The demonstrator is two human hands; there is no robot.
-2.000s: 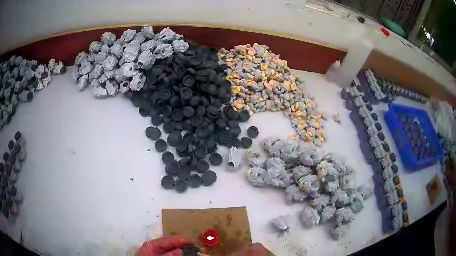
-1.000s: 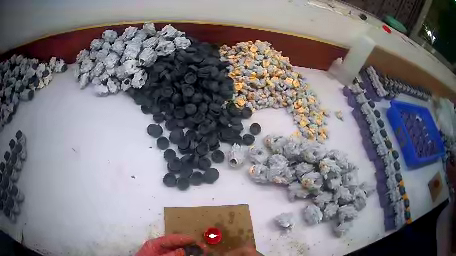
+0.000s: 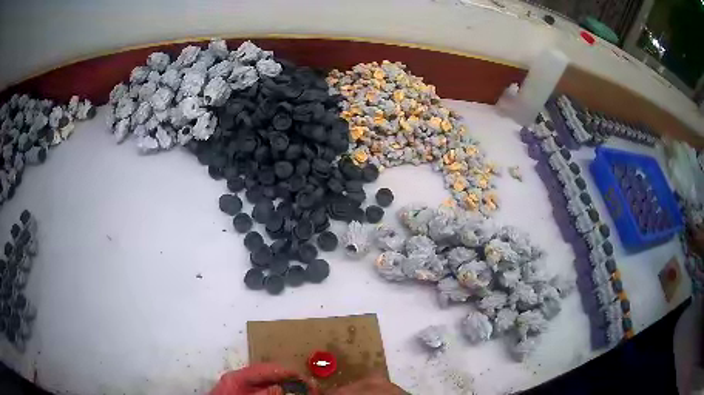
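My left hand [image 3: 255, 380], in a coral-red glove, is at the bottom edge, cut off by it. Its fingers hold a dark round piece [image 3: 293, 386], likely a black cap; whether a grey piece is joined to it is hidden. My right hand [image 3: 366, 387] is low at the bottom edge, mostly cut off, its fingertips out of clear view. The red glue pot [image 3: 323, 363] with a pale spot sits on the stained brown work pad [image 3: 289, 338], just above and between both hands. A single grey sculpted piece [image 3: 433, 337] lies right of the pad.
Black caps [image 3: 282, 154] are heaped in the centre. Grey pieces [image 3: 494, 281] lie right of centre, more back left. Grey-and-orange pieces [image 3: 401, 116] lie at the back. Joined pieces line the far left. Purple-grey block rows [image 3: 567, 231], a blue crate [image 3: 638, 199] and a translucent bottle [image 3: 543, 83] are right.
The view has shifted slightly. My left hand stays beside the red pot with the dark piece. My right hand remains low at the bottom edge.
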